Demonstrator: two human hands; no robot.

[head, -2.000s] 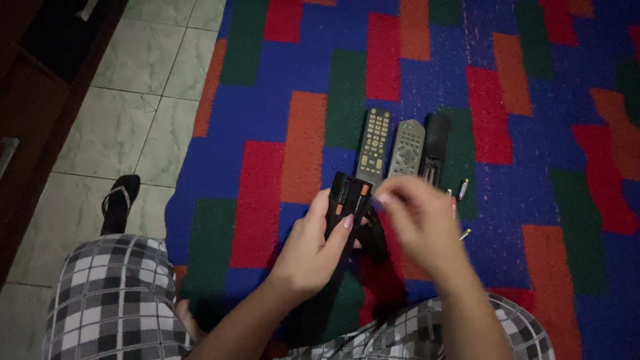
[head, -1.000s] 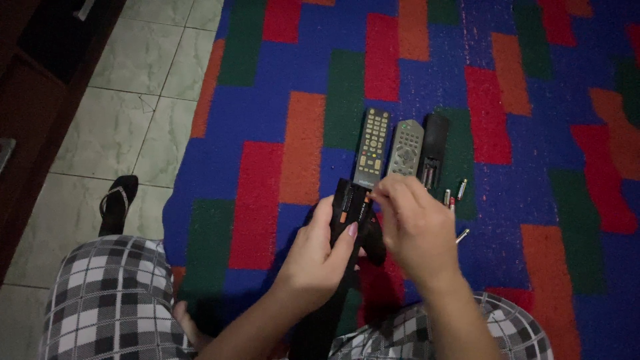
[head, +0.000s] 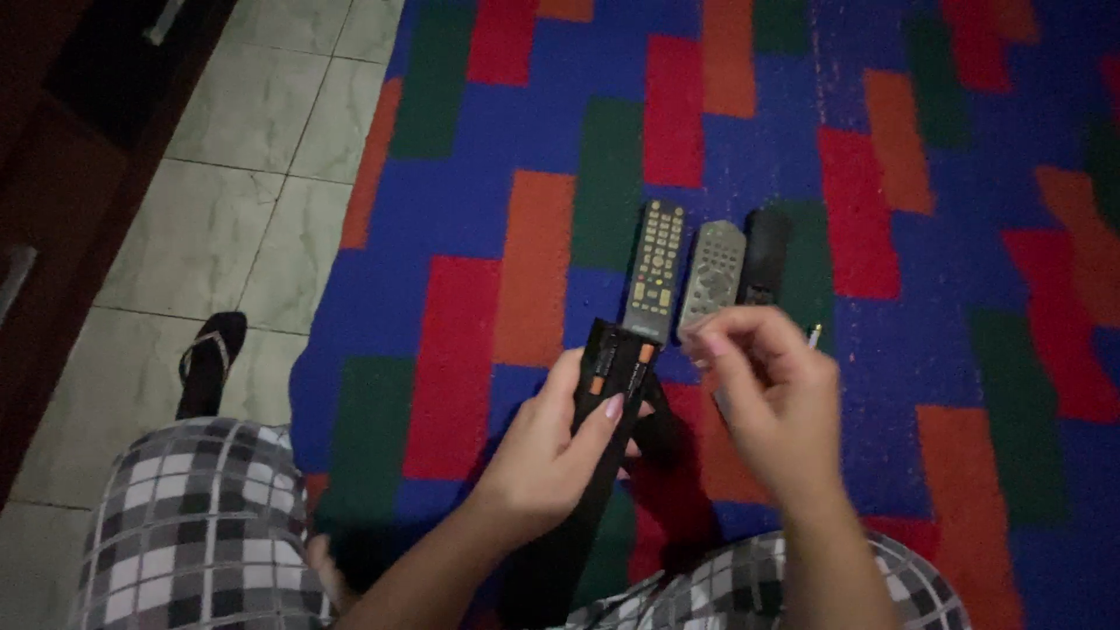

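Observation:
My left hand grips a long black remote control, its battery compartment facing up with two black-and-orange batteries inside. A dark piece, perhaps the battery cover, lies under that hand's fingertips. To the right, my right hand hovers with thumb and forefinger together, slightly blurred; whether something small is between them cannot be seen. Beyond the hands lie a black remote with pale buttons, a grey remote and a black remote turned face down. A loose battery shows beside my right hand.
Everything lies on a blue, red, orange and green woven cloth. At the left are pale floor tiles, a foot in a black flip-flop and dark furniture with handles. My knees in checked fabric frame the lower edge.
My right hand was at the battery compartment one second ago and has moved right, off the remote. It now covers most of the loose batteries seen earlier. My left hand keeps its hold.

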